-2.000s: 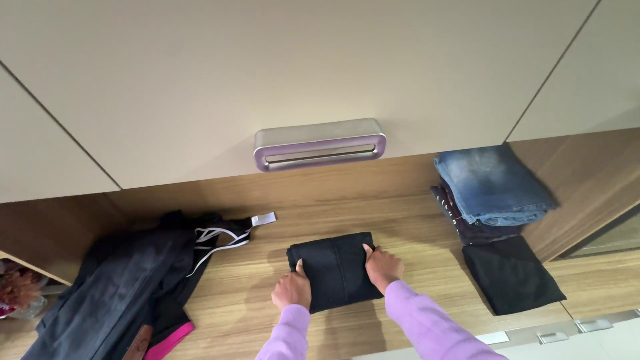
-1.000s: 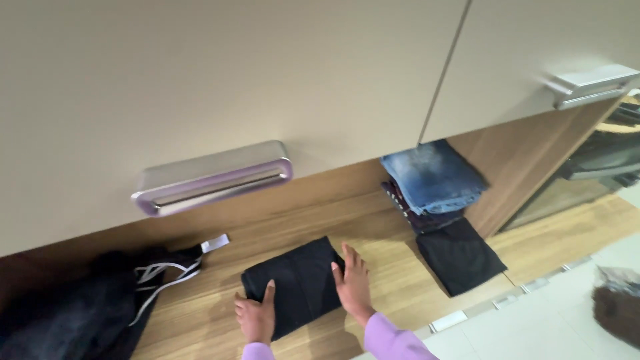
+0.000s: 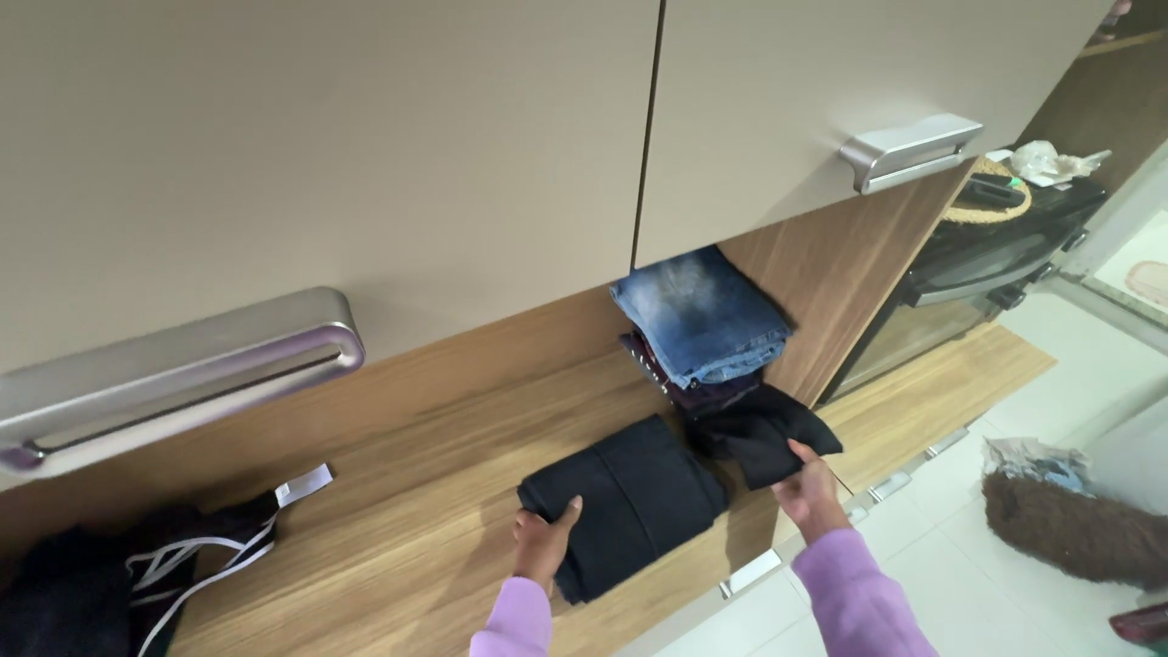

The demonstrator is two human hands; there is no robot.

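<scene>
A folded black garment (image 3: 630,502) lies on the wooden counter, and my left hand (image 3: 546,538) grips its left edge, thumb on top and fingers at the side. To its right, my right hand (image 3: 808,484) pinches the front edge of a second black folded cloth (image 3: 771,429), which is partly lifted and creased. That cloth's back part touches the stack behind. Folded blue jeans (image 3: 703,315) top the stack, over a dark patterned garment (image 3: 662,374). At the far left a heap of dark clothing (image 3: 73,584) has white drawstrings (image 3: 196,547) and a white tag (image 3: 304,484).
Beige cabinet doors with metal handles (image 3: 182,374) (image 3: 912,151) overhang the counter (image 3: 411,493). A wooden side panel (image 3: 849,274) stands right of the stack, with a black oven (image 3: 967,274) beyond it. Drawer handles (image 3: 750,573) line the front. A brown furry item (image 3: 1068,529) lies on the floor.
My right hand has left the folded black garment and taken hold of the black cloth beside the stack, whose front edge has lifted. My left hand stays on the garment. The view has swung right.
</scene>
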